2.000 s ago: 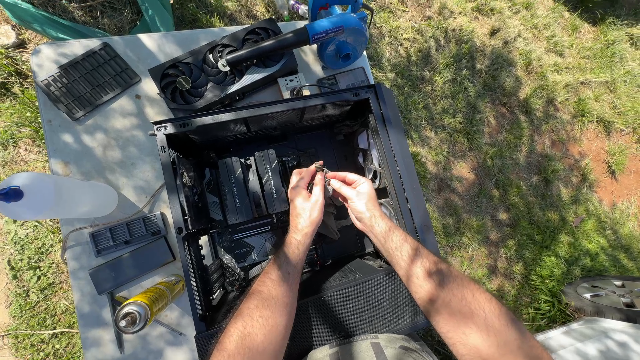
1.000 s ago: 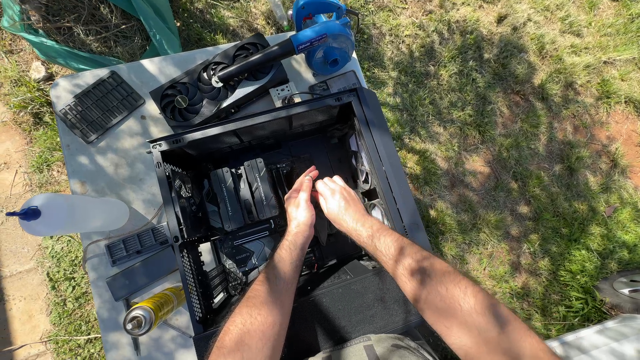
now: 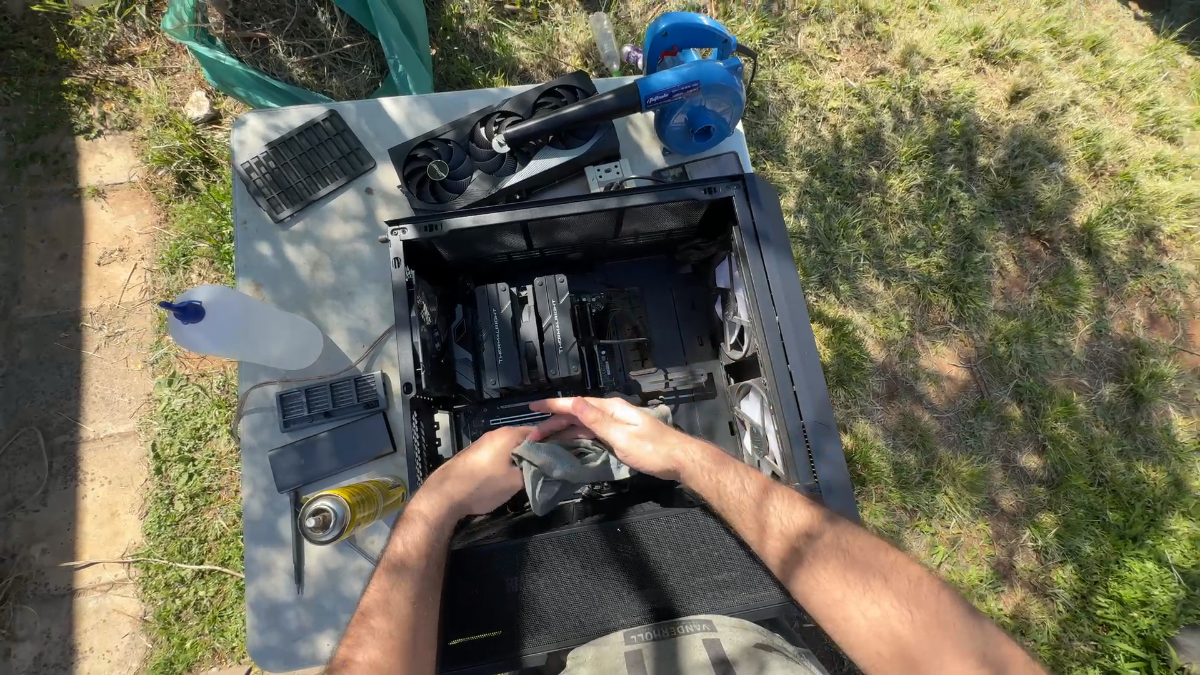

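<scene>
A grey cloth (image 3: 562, 469) is bunched between my left hand (image 3: 487, 469) and my right hand (image 3: 633, 433), which meet over the lower middle of an open black computer case (image 3: 797, 356). My left fingers pass beneath the right ones, and both hands press on the cloth. Just beyond them, inside the case, stands a dual-tower CPU cooler (image 3: 530, 337) marked Thermalright. Case fans (image 3: 757, 427) line the right inner side. The part of the case directly under my hands is hidden.
Behind the case lie a graphics card (image 3: 450, 164) and a blue electric blower (image 3: 694, 103), its nozzle across the card. On the table's left are a slotted black panel (image 3: 307, 166), a white spray bottle (image 3: 244, 326), a dark drive-bay cover (image 3: 333, 452) and a yellow aerosol can (image 3: 352, 509).
Both hands have come down from the middle of the case toward its near side. The cloth now shows plainly between them.
</scene>
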